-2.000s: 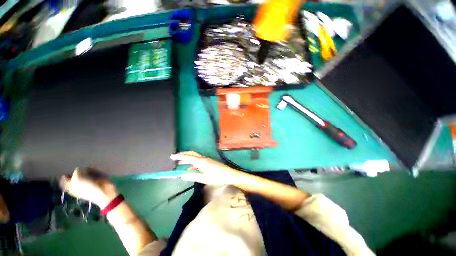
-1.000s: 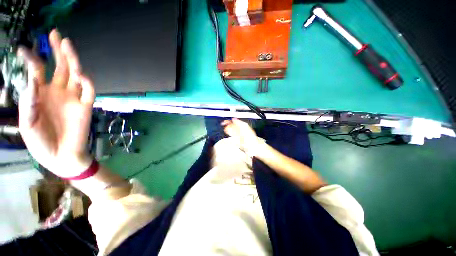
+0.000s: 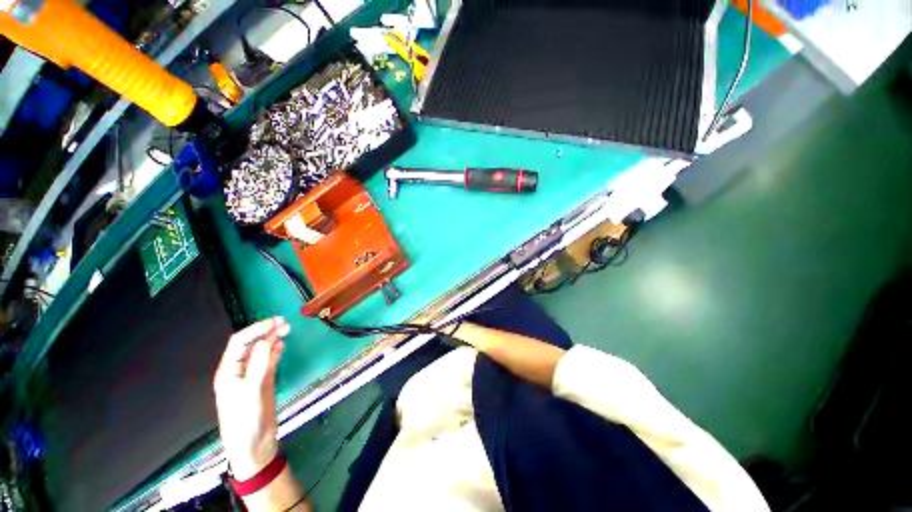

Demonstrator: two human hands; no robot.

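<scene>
The reddish-brown fixture (image 3: pixel 350 250) sits bare on the green mat, with no board on it. The torque wrench (image 3: pixel 450 179) lies behind and right of it. My left hand (image 3: pixel 248 390), with a red wrist strap, is over the bench's front edge, left of the fixture. Its fingers are loosely curled and I see nothing held, only a pale spot at a fingertip. My right hand (image 3: pixel 455 332) is low at the bench edge by the black cord (image 3: pixel 375 329), mostly hidden, so its fingers do not show.
A black parts tray (image 3: pixel 385 150) with heaped silver pieces and a round dish (image 3: pixel 262 185) stands behind the fixture. An orange-yellow screwdriver (image 3: pixel 120 65) hangs at upper left. A black slotted rack (image 3: pixel 570 75) stands at the back. A green board (image 3: pixel 168 252) lies on the black sheet (image 3: pixel 140 360).
The view has turned and drawn back, showing the tray and rack again. My left hand has gone from raised and spread at far left to loosely curled near the fixture.
</scene>
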